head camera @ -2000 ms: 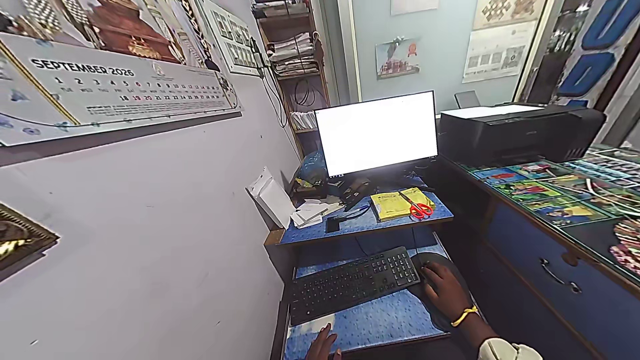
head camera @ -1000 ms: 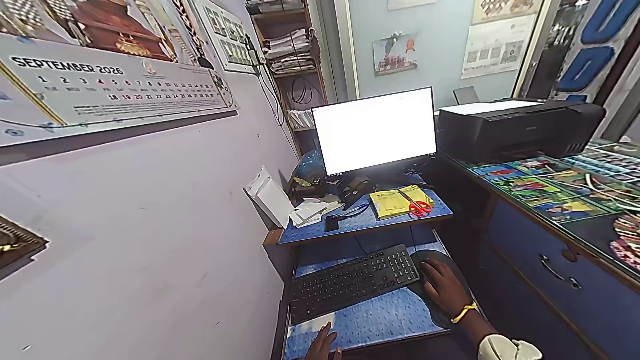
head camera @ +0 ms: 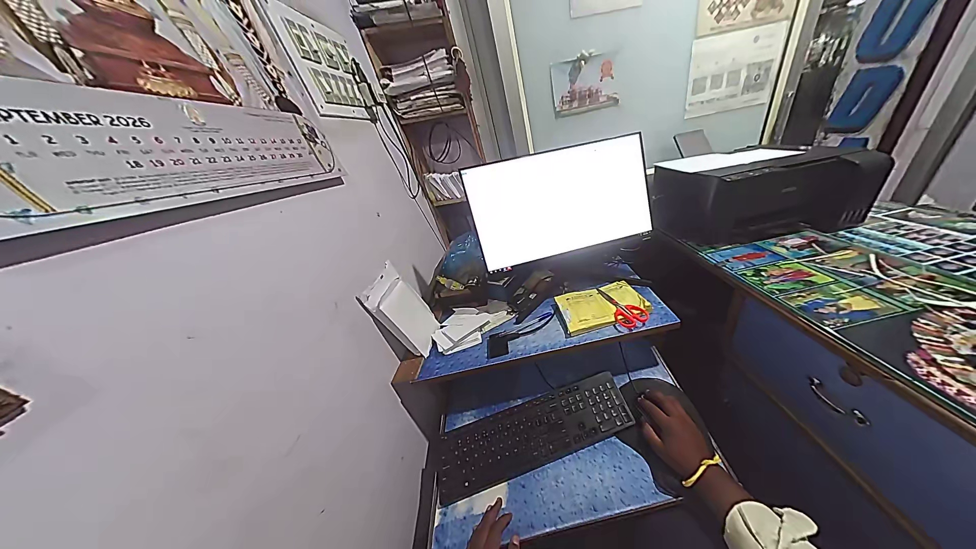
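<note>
My right hand [head camera: 672, 431] rests on a dark computer mouse, mostly hidden under the palm, on a black mouse pad [head camera: 657, 465]. A yellow band circles that wrist. Left of it lies a black keyboard [head camera: 534, 438] on the blue patterned keyboard tray [head camera: 579, 484]. At the tray's near edge, below the keyboard, my left hand [head camera: 492, 528] shows only its fingers, apart and holding nothing visible. Above, on the desk shelf, stands a monitor [head camera: 560, 202] with a nearly all-white screen. Red-handled scissors [head camera: 627, 311] lie on a yellow pad or packet [head camera: 587, 309] in front of it.
White papers [head camera: 461, 328] and a white box-like item [head camera: 400, 309] lean near the wall at left. A black cable [head camera: 526, 329] lies on the shelf. At right, a black printer [head camera: 770, 191] stands on a glass-topped counter [head camera: 846, 320] over a blue drawer. A calendar [head camera: 168, 160] hangs on the left wall.
</note>
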